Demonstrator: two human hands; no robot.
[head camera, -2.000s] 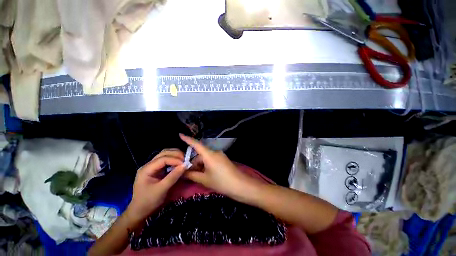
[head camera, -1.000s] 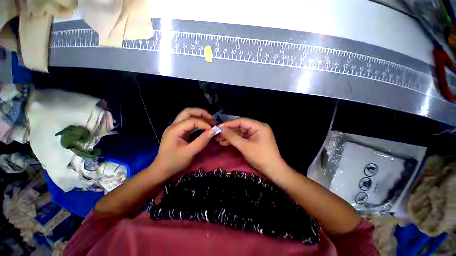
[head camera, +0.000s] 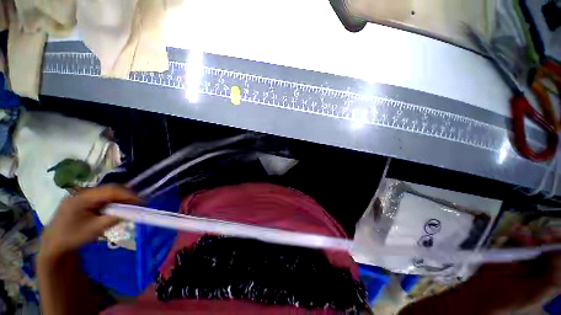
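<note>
A narrow white tape (head camera: 246, 229) is stretched across my lap from left to right. My left hand (head camera: 77, 224) is closed on its left end, at the left of the view. More pale strands run from near that hand up toward the table's underside. My right hand (head camera: 523, 274) is dark and blurred at the lower right, cut off by the edge. The tape runs to it, and its fingers cannot be made out clearly.
A grey ruler strip (head camera: 289, 101) lines the table's front edge. Cream fabric (head camera: 111, 37) hangs over it at the left. Shears with red handles (head camera: 530, 132) lie at the right. A plastic-wrapped packet (head camera: 424, 231) is right of my lap. A blue crate (head camera: 117, 267) stands at the left.
My hands were together at my lap holding a small bit of white tape. They have moved far apart, left and right, and a long length of tape is now stretched between them.
</note>
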